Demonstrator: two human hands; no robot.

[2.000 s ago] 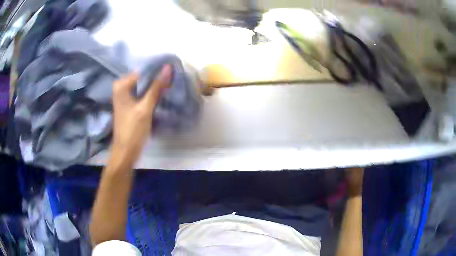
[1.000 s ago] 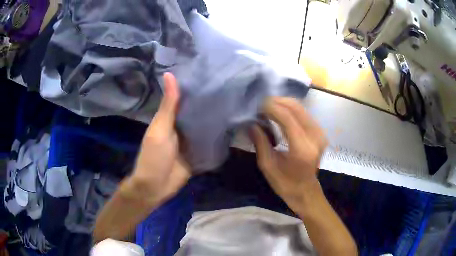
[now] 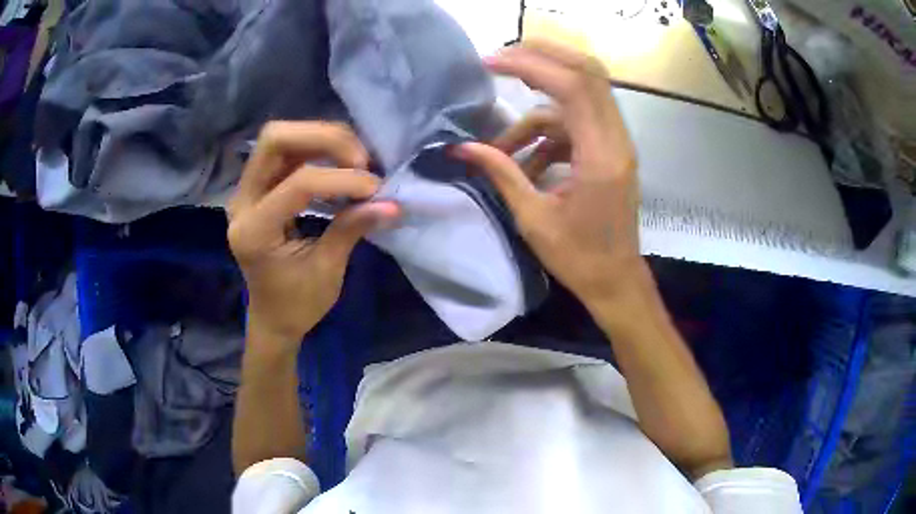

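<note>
A grey garment [image 3: 407, 75] comes down from the table's back into both hands, above the near edge. A paler grey lining piece [image 3: 457, 246] with a dark edge hangs below the hands, over the table edge. My left hand [image 3: 301, 216] pinches the cloth between thumb and fingers. My right hand [image 3: 567, 171] has its thumb against the dark fold and its fingers around the cloth's right side. The exact hold of the right fingertips is partly hidden.
More grey garment [image 3: 151, 110] is heaped at left. Black-handled scissors [image 3: 788, 85] and a thin tool [image 3: 718, 45] lie right of the tan bed plate [image 3: 593, 50]. A clear plastic bag [image 3: 854, 131] is far right. Blue crates with cut pieces [image 3: 105, 361] stand below the table.
Both hands have drawn closer around the cloth. The left hand went from an open palm to a pinch. The pale lining now shows hanging down. The view has shifted, and the machine head is mostly out of it.
</note>
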